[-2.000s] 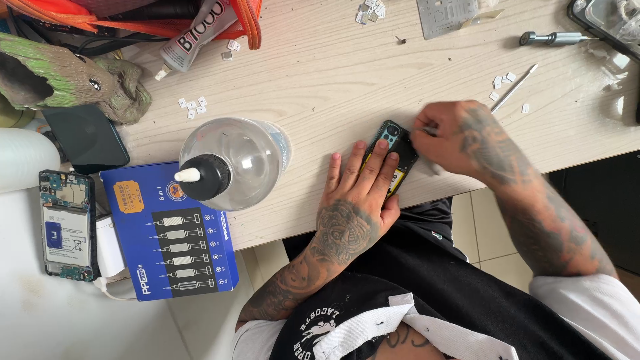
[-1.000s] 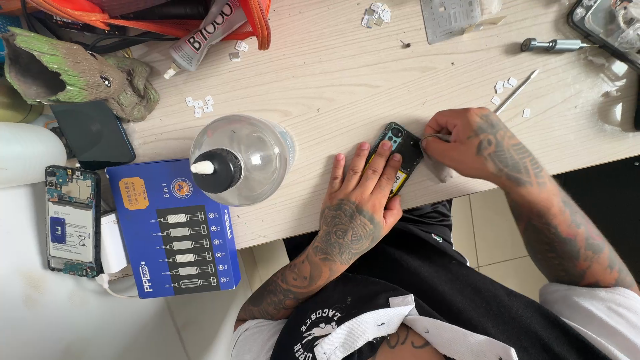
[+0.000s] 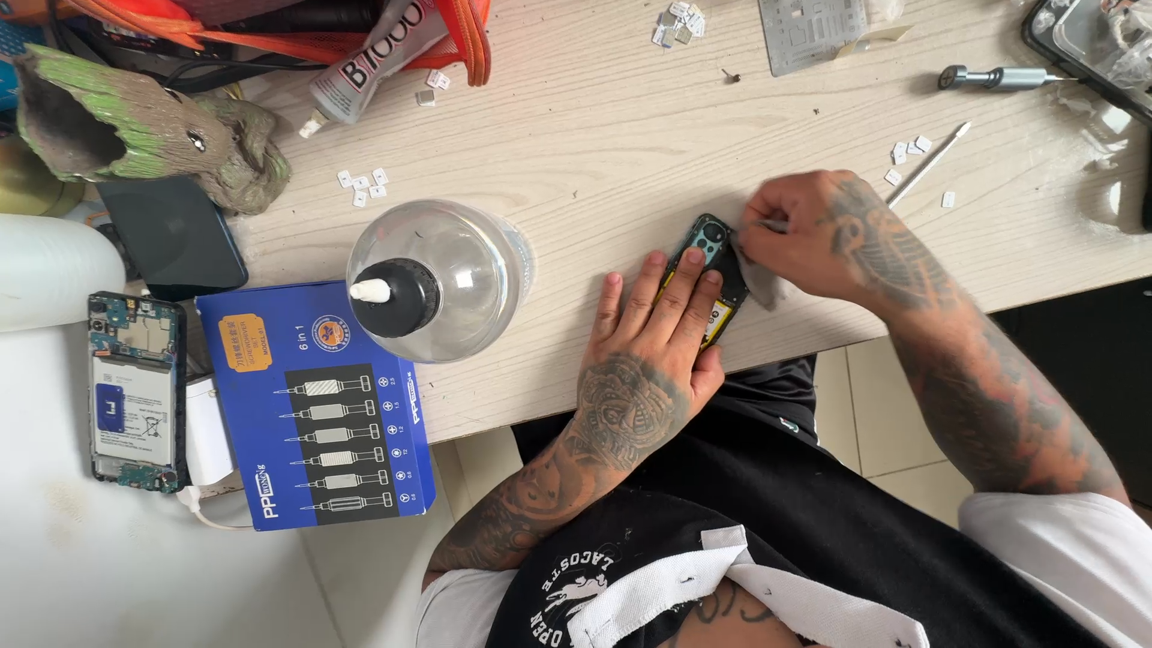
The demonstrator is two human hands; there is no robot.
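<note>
A smartphone with its back cover off (image 3: 736, 279) lies on the wooden table near the front edge, its camera module and part of a yellow-edged battery showing. My left hand (image 3: 661, 328) lies flat over it with the fingers spread, pressing on it. At the phone's upper right edge, my right hand (image 3: 801, 234) is closed with fingertips pinched on a small thin object, blurred and mostly hidden, whose kind I cannot tell. A clear plastic bottle with a black cap (image 3: 477, 279) stands left of my left hand.
At left are a blue screwdriver-set box (image 3: 261, 432), an opened phone (image 3: 135, 396), a dark phone (image 3: 180, 238) and a wood-like figurine (image 3: 135, 117). A glue tube (image 3: 364, 67) lies at the top. Right of my hands are a white stick (image 3: 931, 164), a screwdriver (image 3: 999, 78) and a metal stencil (image 3: 805, 31).
My right hand has stayed by the phone's upper right edge with only small shifts. My left hand remains flat on the phone.
</note>
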